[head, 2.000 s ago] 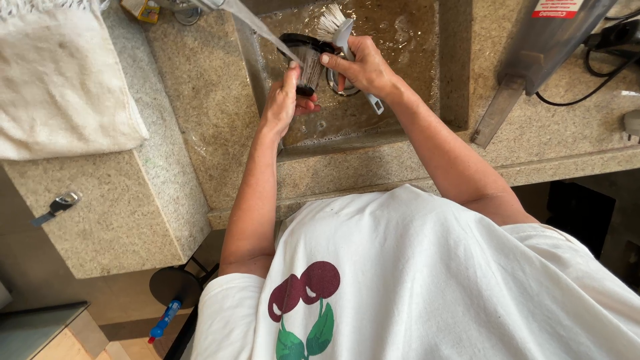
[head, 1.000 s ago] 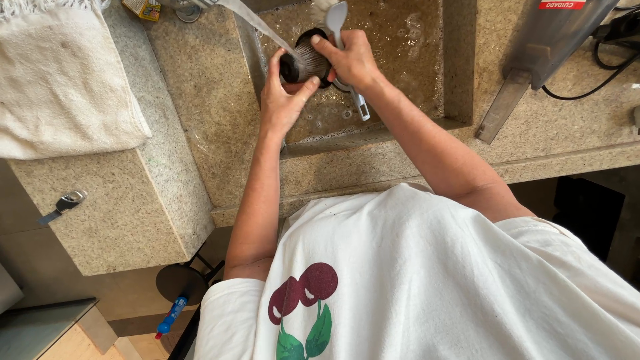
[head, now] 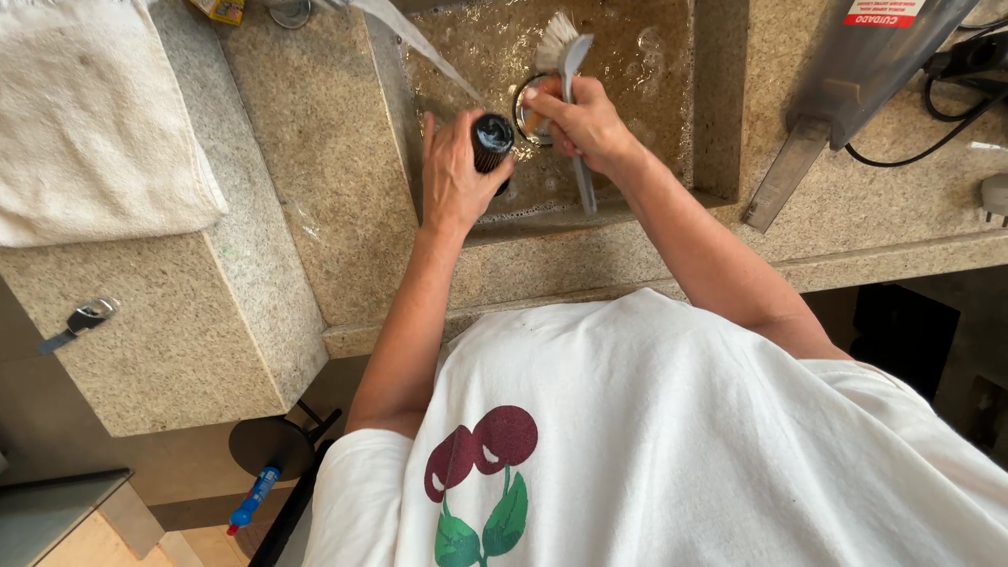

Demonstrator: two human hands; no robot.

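My left hand (head: 459, 169) grips a black cylindrical filter with pleated sides (head: 491, 143), its round end facing up, over the stone sink (head: 720, 102). A stream of water (head: 425, 47) falls from the upper left beside that hand's fingers. In my right hand (head: 591, 122) is a grey-handled dish brush (head: 585, 185), its white bristles pointing away from me. The same hand's fingers touch a dark-rimmed round ring or cup (head: 520, 110), partly hidden behind them. Shallow, sudsy water covers the sink's bottom.
A white towel (head: 94, 126) lies on the left counter, with a wristwatch (head: 88, 316) near its edge. Right of the sink stand a translucent grey plastic container (head: 850, 79) bearing a warning label, a black cable (head: 906, 164) and a plug (head: 996, 197). A blue bottle (head: 256, 498) is low at left.
My hands have moved apart. The filter, held in both hands a second ago, is now in my left hand alone, with its end turned up. The brush has stayed in my right hand.
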